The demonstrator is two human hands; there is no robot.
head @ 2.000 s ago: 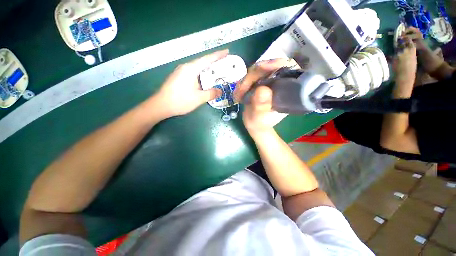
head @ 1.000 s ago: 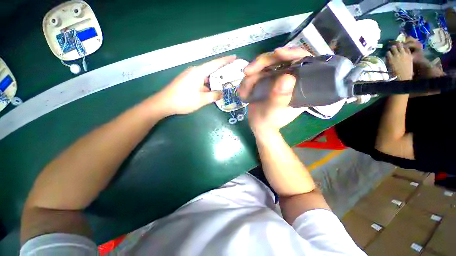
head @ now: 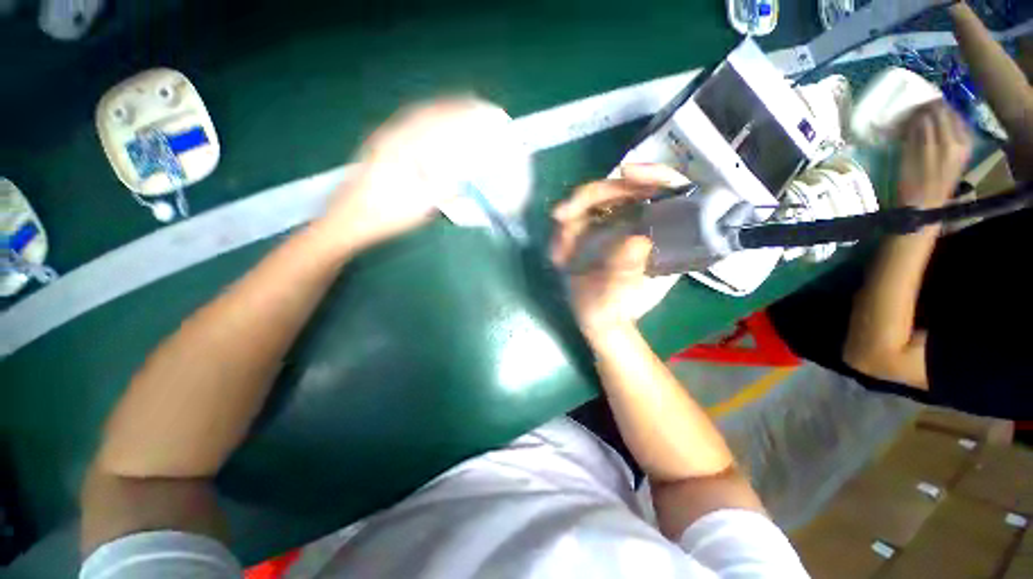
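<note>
My left hand (head: 421,158) is blurred by motion near the pale strip. It holds a white housing shell (head: 498,170), also blurred; its circuit board cannot be made out, only a bluish streak at its lower side. My right hand (head: 606,243) is shut around the grey electric screwdriver (head: 685,232), which lies level, its black cord (head: 827,226) running off to the right. The screwdriver's bit is hidden or blurred. The screwdriver is to the right of the shell, apart from it.
The screw feeder (head: 742,119) stands right of my hands, white shells (head: 833,192) piled beside it. Shells with blue parts (head: 159,130) lie at left, others at the top. A neighbouring worker's hand (head: 935,153) holds a white piece at right. Brown cartons (head: 895,498) stand on the floor.
My left hand has lifted the shell up and left, away from the screwdriver. The screwdriver has shifted slightly left and down. The neighbour's hand has moved, and shells have appeared at the top right.
</note>
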